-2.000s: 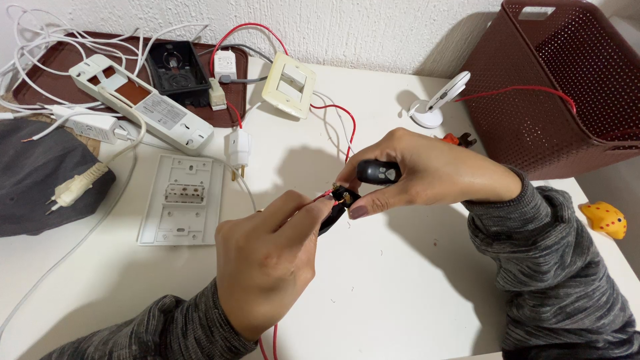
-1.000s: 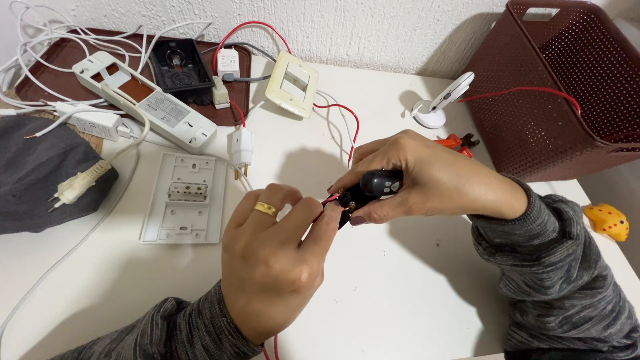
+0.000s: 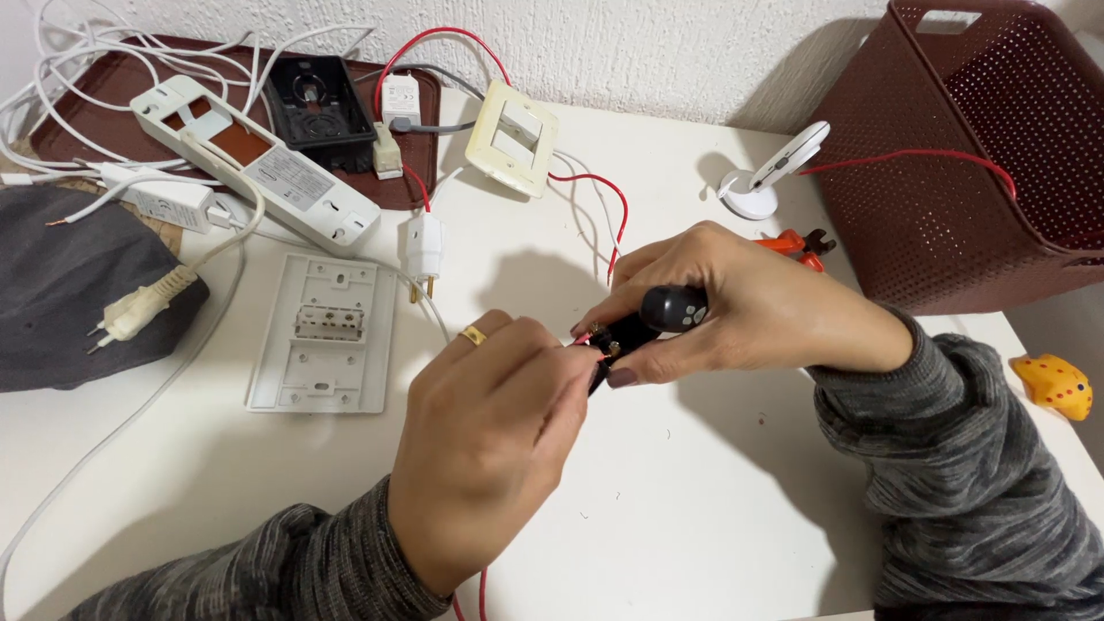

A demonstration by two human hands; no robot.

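Over the white table, my right hand (image 3: 716,302) holds a black electrical fitting (image 3: 634,335) with brass terminals between thumb and fingers. A black rounded handle (image 3: 674,308), perhaps a screwdriver's, rests in the same hand. My left hand (image 3: 496,431), with a gold ring, pinches thin red wires (image 3: 583,339) at the terminals. Its fingertips partly cover the wire ends, so I cannot tell whether they are fastened. A red cord (image 3: 483,595) comes out below the left wrist. Left of my left hand lies a white wall plate (image 3: 322,336), back side up.
A brown tray (image 3: 423,172) holds white cables, a black box (image 3: 319,108) and a white adapter. Nearby are a white fixture (image 3: 259,164), a cream switch plate (image 3: 512,140) and plugs. Orange-handled pliers (image 3: 789,243), a white round stand (image 3: 749,194) and a brown basket (image 3: 923,172) stand right.
The fingers of both hands have shifted slightly around the black fitting. The orange-handled pliers, largely hidden behind my right hand two seconds ago, show more now.
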